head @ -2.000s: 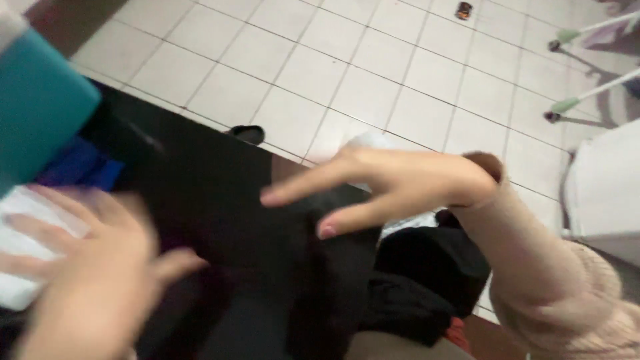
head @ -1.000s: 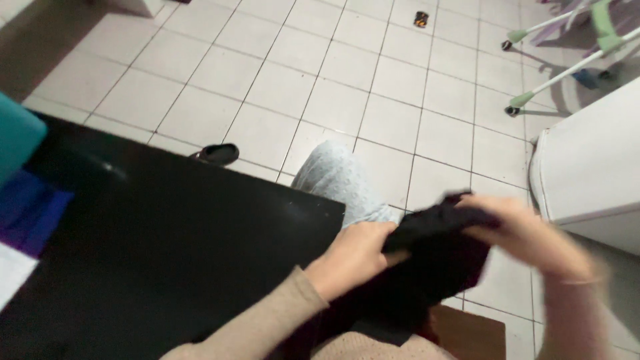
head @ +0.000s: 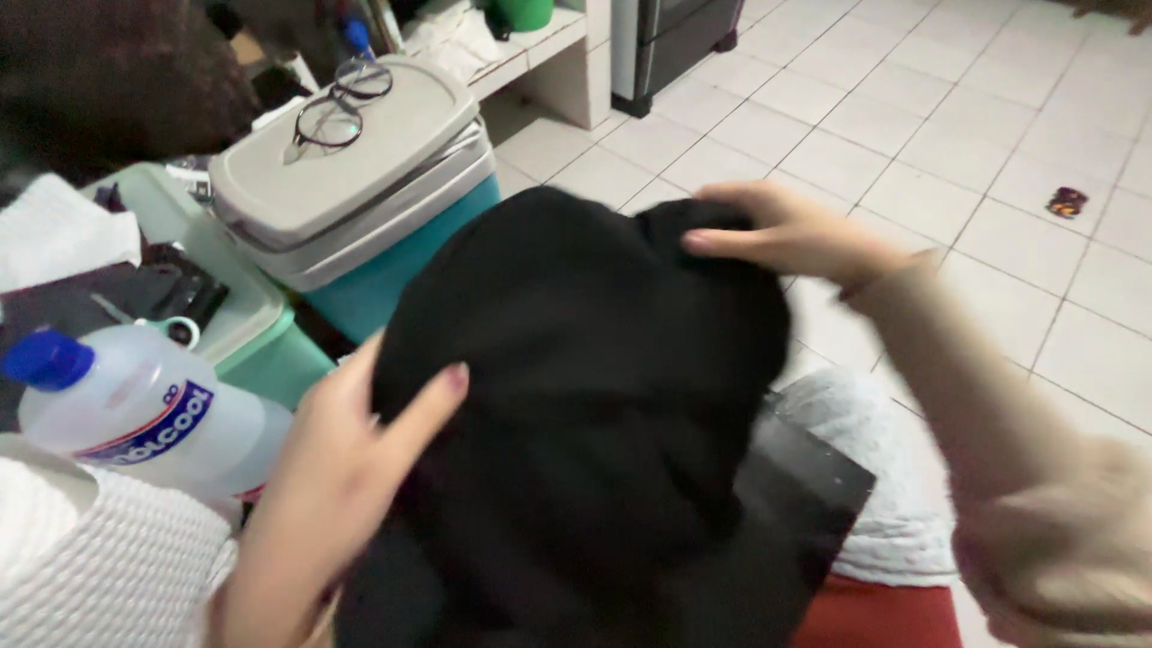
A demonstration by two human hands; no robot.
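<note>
A black cloth item [head: 576,378], its exact kind not clear, hangs between my two hands above a dark tabletop [head: 801,486]. My left hand [head: 360,450] grips its left side, with the thumb lying on the front of the fabric. At the upper right edge, my right hand [head: 774,225] pinches the cloth between thumb and fingers. The cloth covers much of the tabletop and hides some fingertips of my left hand.
Left of my left hand stands a clear plastic bottle [head: 153,405] with a blue cap, near a woven white basket [head: 117,558]. Eyeglasses [head: 331,121] rest on the lid of a teal bin [head: 414,234]. Scissors [head: 175,331] lie on a green container [head: 279,351]. Tiled floor lies beyond.
Two seconds ago both hands were apart from the black cloth, which lay near my lap. Now it is held up over the table. The view has swung toward the bins on the left.
</note>
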